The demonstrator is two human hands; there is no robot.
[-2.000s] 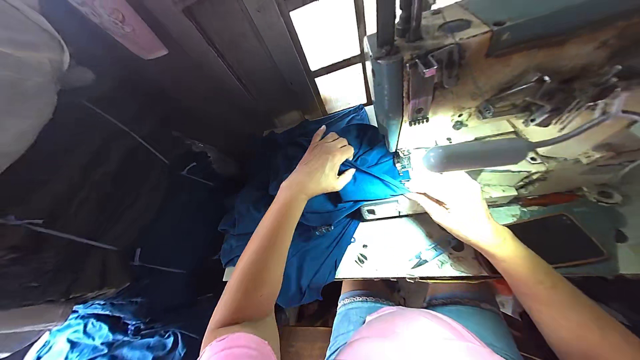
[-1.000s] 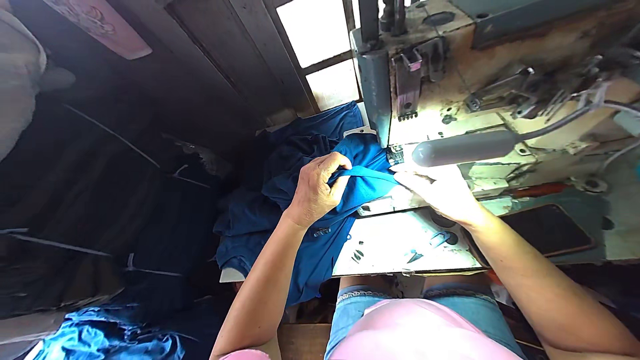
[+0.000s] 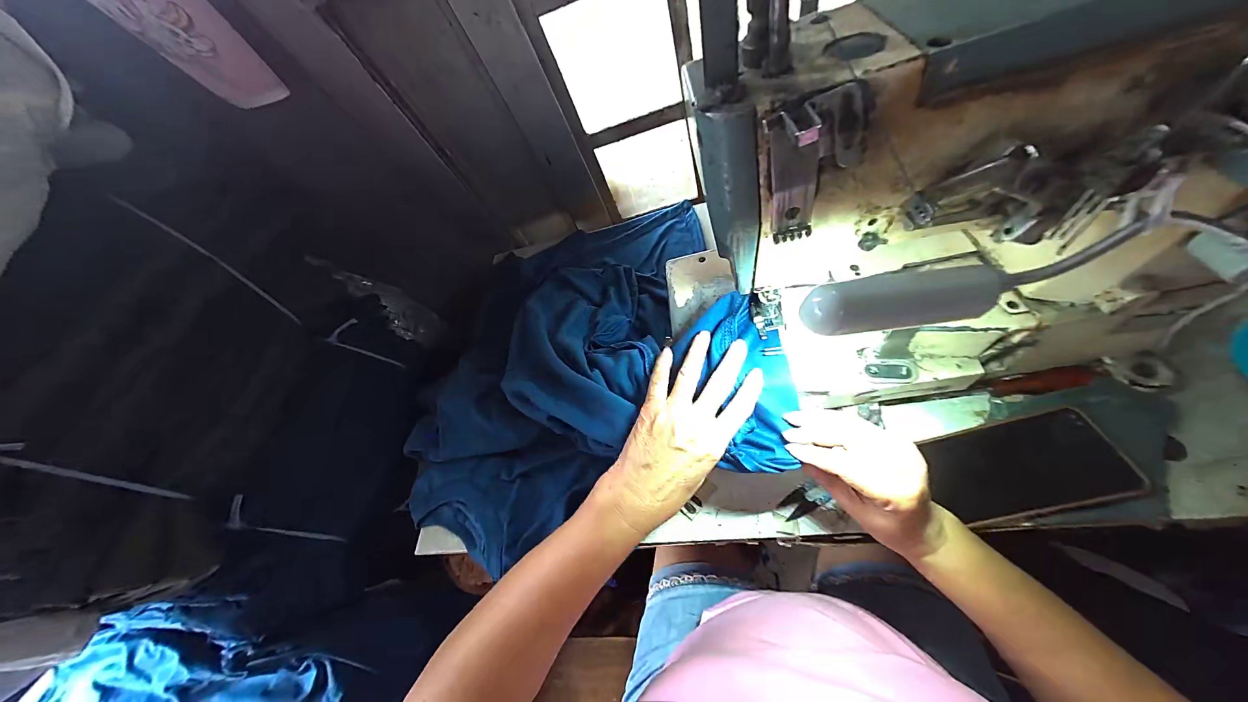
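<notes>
Blue fabric [image 3: 575, 361] lies bunched on the bed of an industrial sewing machine [image 3: 838, 166], with its right part under the presser foot [image 3: 768, 314]. My left hand [image 3: 687, 424] rests on the fabric just left of the foot, fingers spread and palm down. Close to the foot on the near side, my right hand [image 3: 863, 463] has its fingertips at the fabric's lit right edge; whether they pinch it cannot be told. A grey lamp [image 3: 902, 299] shines on the sewing area.
A smartphone [image 3: 1038, 466] lies right of my right hand. Dark-bladed snips [image 3: 804, 502] lie at the table's front edge. A tool with a red-brown handle [image 3: 1043, 380] is behind the phone. Dark bundled fabric [image 3: 195, 370] fills the left, with bright blue cloth [image 3: 136, 653] below it.
My left hand has gone from gripping a raised fold of fabric to lying flat on it. The fabric near the foot is turned and spread differently, and my right hand has moved nearer the front edge.
</notes>
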